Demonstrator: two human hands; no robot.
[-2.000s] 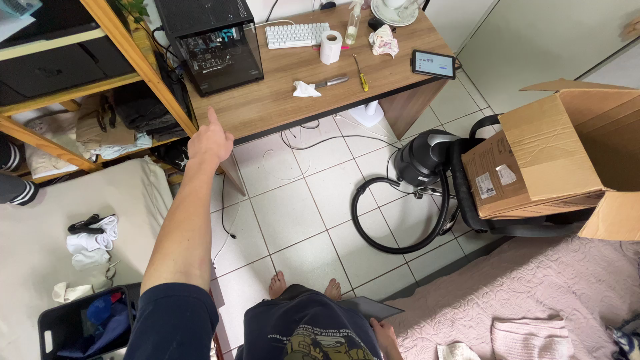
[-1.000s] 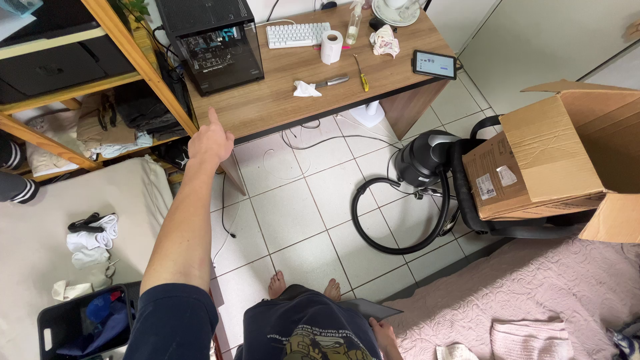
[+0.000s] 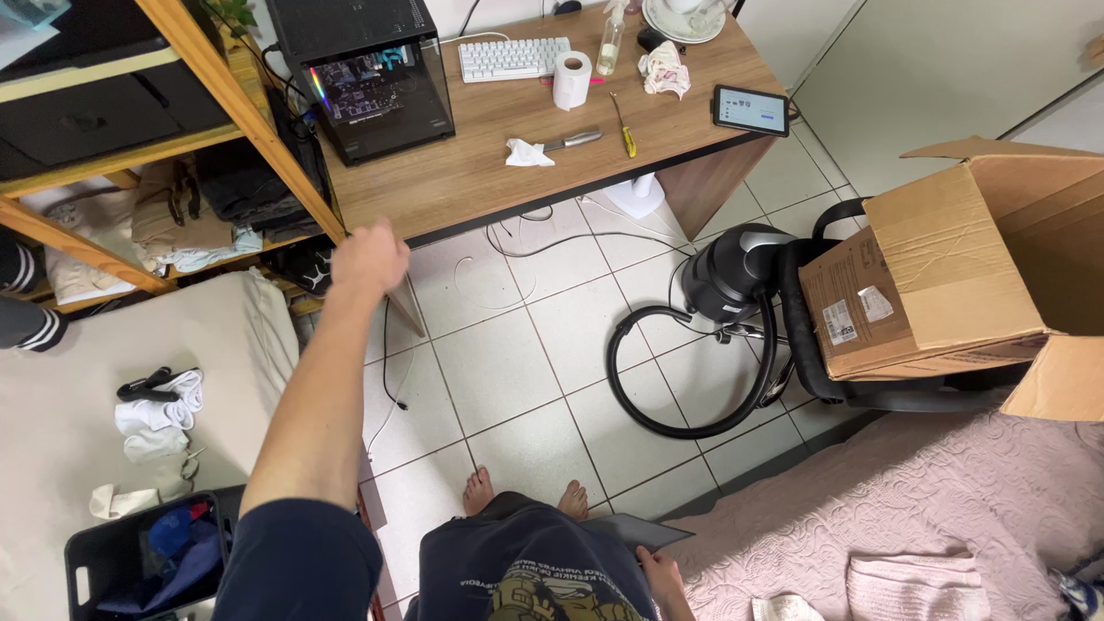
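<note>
My left hand [image 3: 371, 257] is stretched out near the front left edge of the wooden desk [image 3: 379, 194], its fingers curled and nothing visible in them. Low in view, beside my shirt, my right hand [image 3: 659, 573] grips the edge of a flat dark grey panel [image 3: 642, 530]. On the desk, a knife [image 3: 576, 139] lies with its blade partly under a crumpled white tissue [image 3: 528, 153]. Beside it is a yellow-handled screwdriver-like tool [image 3: 628, 138]. Behind these stand a toilet paper roll [image 3: 572, 81], a white keyboard [image 3: 513, 60] and a spray bottle [image 3: 611, 39].
A computer case [image 3: 371, 86] and a tablet [image 3: 750, 110] are on the desk. A vacuum cleaner [image 3: 733, 276] with its hose stands on the tiled floor beside a chair holding an open cardboard box [image 3: 949, 259]. Wooden shelves [image 3: 250, 121] and a bed or mattress [image 3: 52, 397] lie left, a pink bedspread [image 3: 819, 509] right.
The index finger of my left hand was extended and is now curled in. The hand stays near the desk's front left edge. My right hand remains on the grey panel.
</note>
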